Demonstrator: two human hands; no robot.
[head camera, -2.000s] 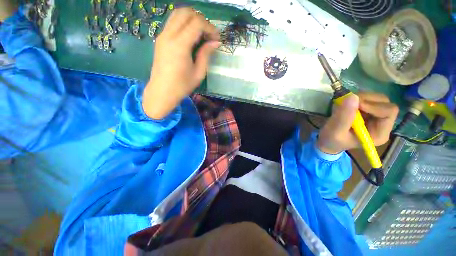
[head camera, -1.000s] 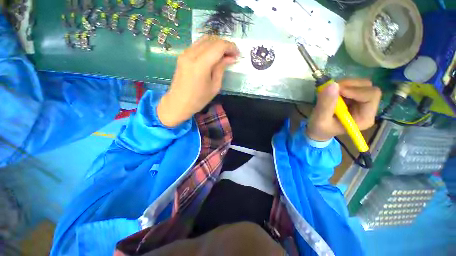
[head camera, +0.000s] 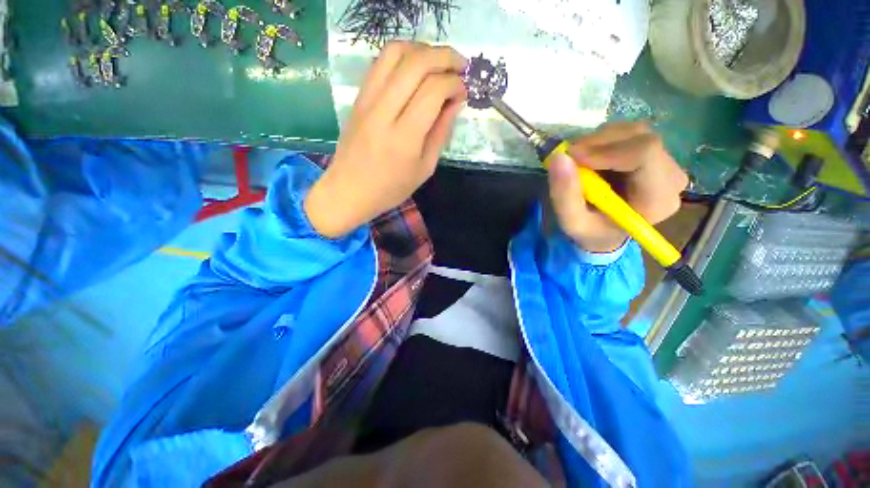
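Observation:
The dark round circuit board (head camera: 487, 80) lies on the pale work sheet (head camera: 563, 116). My left hand (head camera: 396, 133) is at the board's left edge, thumb and fingertips close together; whether they grip the board or a thin wire cannot be told. My right hand (head camera: 620, 181) holds the yellow soldering iron (head camera: 620, 210) like a pen, its metal tip at the board's lower right edge. A loose pile of short black wires (head camera: 396, 17) lies on the sheet above my left hand.
Rows of small curved assemblies (head camera: 234, 27) lie on the green bench top (head camera: 229, 105) at left. A wide beige tape roll (head camera: 668, 48) holds silvery bits at upper right, beside a blue soldering station (head camera: 839, 57). Component trays (head camera: 749, 357) are at lower right. A blue sleeve shows at far left.
The iron has moved left and down, bringing its tip from over the sheet to the board. My left fingertips have come rightward to the board's edge. The view has shifted.

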